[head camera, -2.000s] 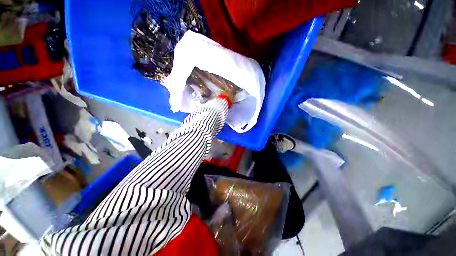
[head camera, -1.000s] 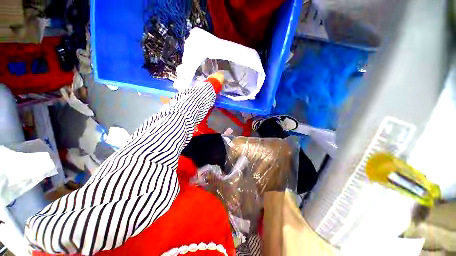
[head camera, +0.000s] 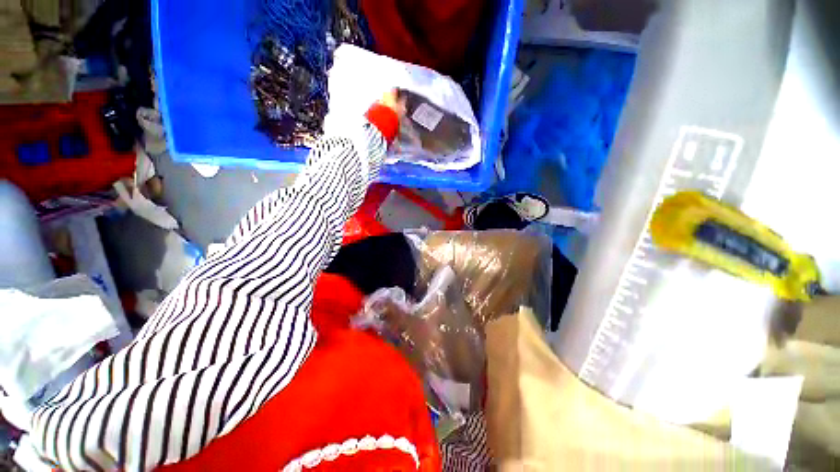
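Observation:
My left hand (head camera: 392, 96) is small and partly hidden at the white plastic carrier bag (head camera: 364, 76). Its fingers cannot be made out. The bag stands open in the blue bin, with a dark packet bearing a white label (head camera: 425, 116) inside. A clear poly bag with brown contents (head camera: 488, 272) lies in my lap, with a white slip (head camera: 449, 391) near its lower end. A tan garment piece (head camera: 553, 396) hangs over the table edge beside it. My right hand is not visible; only a bit of striped sleeve shows at the bottom.
The blue bin (head camera: 207, 83) also holds tangled blue and dark brown items (head camera: 293, 78) and dark red cloth (head camera: 428, 32). At right, the white table (head camera: 635, 313) has a ruler-marked edge and a yellow-handled cutter (head camera: 732, 241). Scraps and a red bin (head camera: 69, 138) are at left.
The view has turned, bringing the table, cutter and tan garment piece into sight. My left hand has moved from the bag's opening to its left part, and the labelled packet now shows.

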